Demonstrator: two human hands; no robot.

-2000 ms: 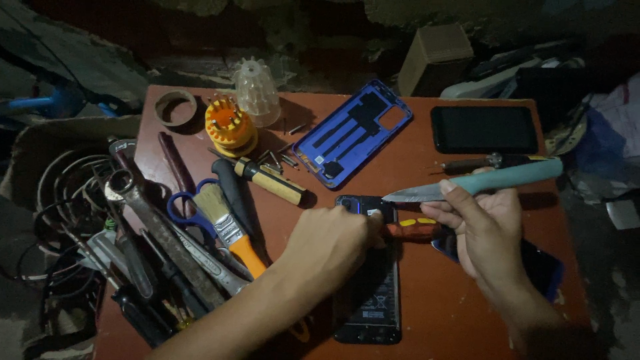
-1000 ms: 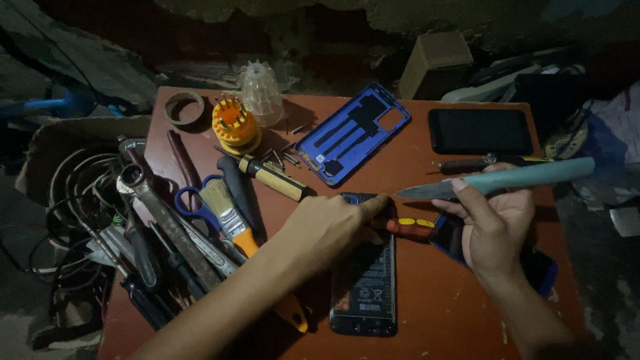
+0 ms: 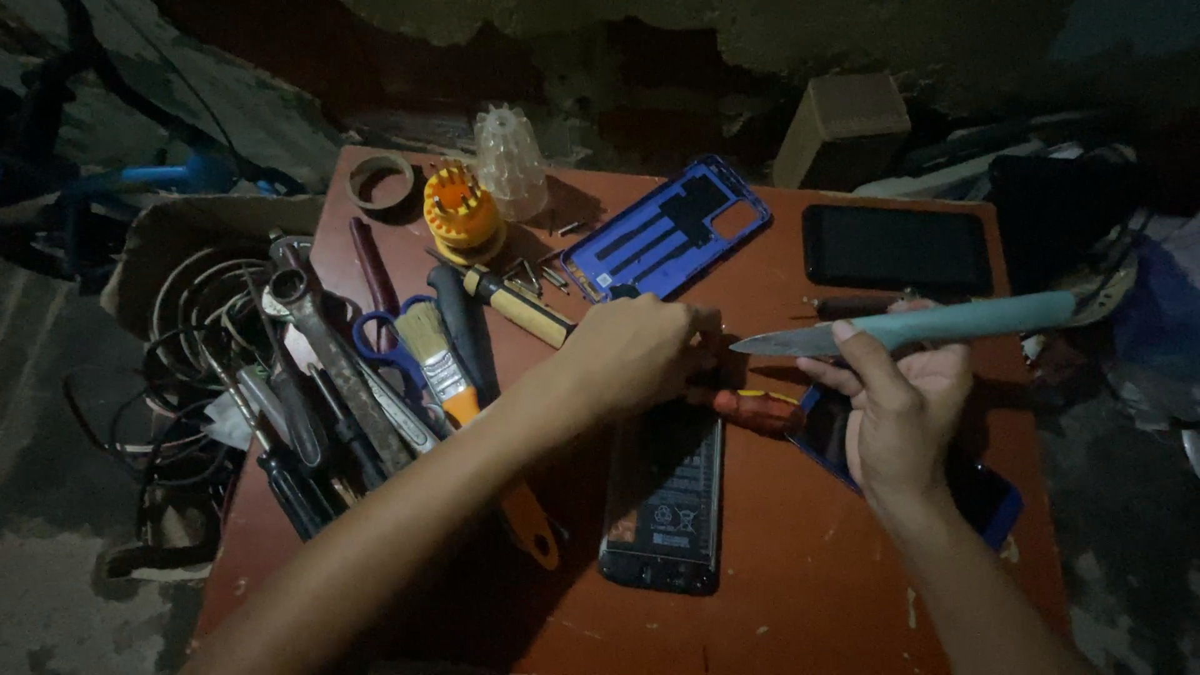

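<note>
My right hand (image 3: 905, 403) holds a knife with a pale teal handle (image 3: 970, 322), its blade pointing left. My left hand (image 3: 637, 352) is over the top end of an opened smartphone (image 3: 661, 506) with its battery showing; its fingertips are in shadow, so whether they grip anything is hidden. Just right of that phone lies a red and yellow tool handle (image 3: 759, 411). Below my right hand, partly covered, is a blue-edged phone (image 3: 984, 497). Beyond my left hand rests a blue phone back cover (image 3: 670, 230).
At left lie a paintbrush (image 3: 436, 361), blue-handled scissors (image 3: 375, 328), a wrench (image 3: 337, 356), a yellow-black screwdriver (image 3: 520, 305) and coiled cables (image 3: 202, 291). Behind stand an orange bit holder (image 3: 464, 216), a clear cover (image 3: 511, 164) and a tape roll (image 3: 380, 183). A dark phone (image 3: 895, 248) lies back right.
My left hand has shifted over the phone's top end, its fingers now bunched where one finger reached out a second ago. The knife stays in my right hand.
</note>
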